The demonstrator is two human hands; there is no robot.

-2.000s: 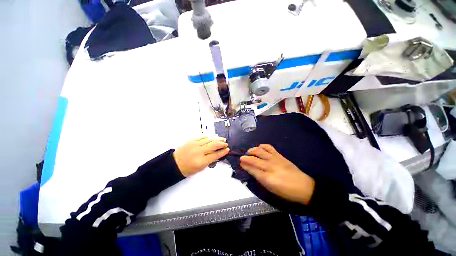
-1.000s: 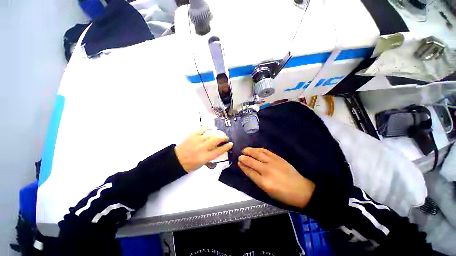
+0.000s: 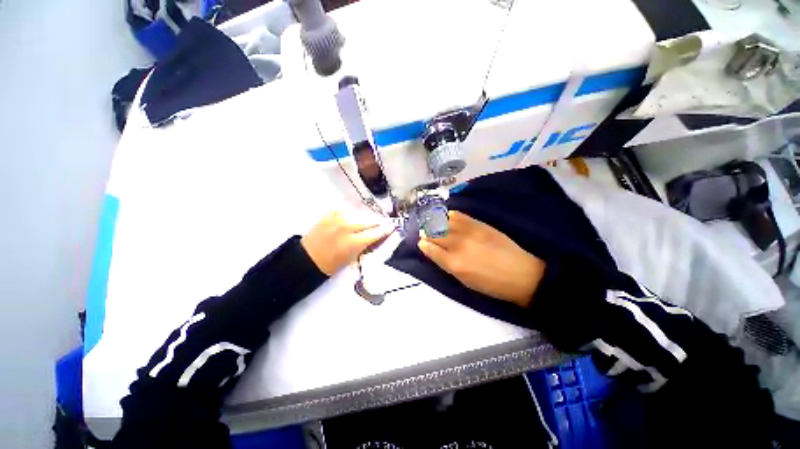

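The white sewing machine (image 3: 491, 96) with a blue stripe stands across the table. The navy garment panel (image 3: 526, 210) lies right of the needle area, its narrow end at the presser foot (image 3: 405, 210). My left hand (image 3: 340, 242) is at the left of the foot, fingertips together close to the needle, on the cloth edge. My right hand (image 3: 481, 256) grips the panel just right of the foot, thumb and fingers closed on it. A small grey piece shows between the fingertips, partly hidden by the machine parts.
White cloth (image 3: 675, 254) hangs over the table's right side. A black device with cable (image 3: 726, 193) lies at the right. A dark cloth heap (image 3: 197, 70) is at the back left. Blue crates (image 3: 579, 395) sit under the ruler-marked front edge (image 3: 421, 377).
Both hands have moved forward, closer to the presser foot. The panel has been fed away from me, and a metal plate edge at its front left is now uncovered. The view has shifted slightly.
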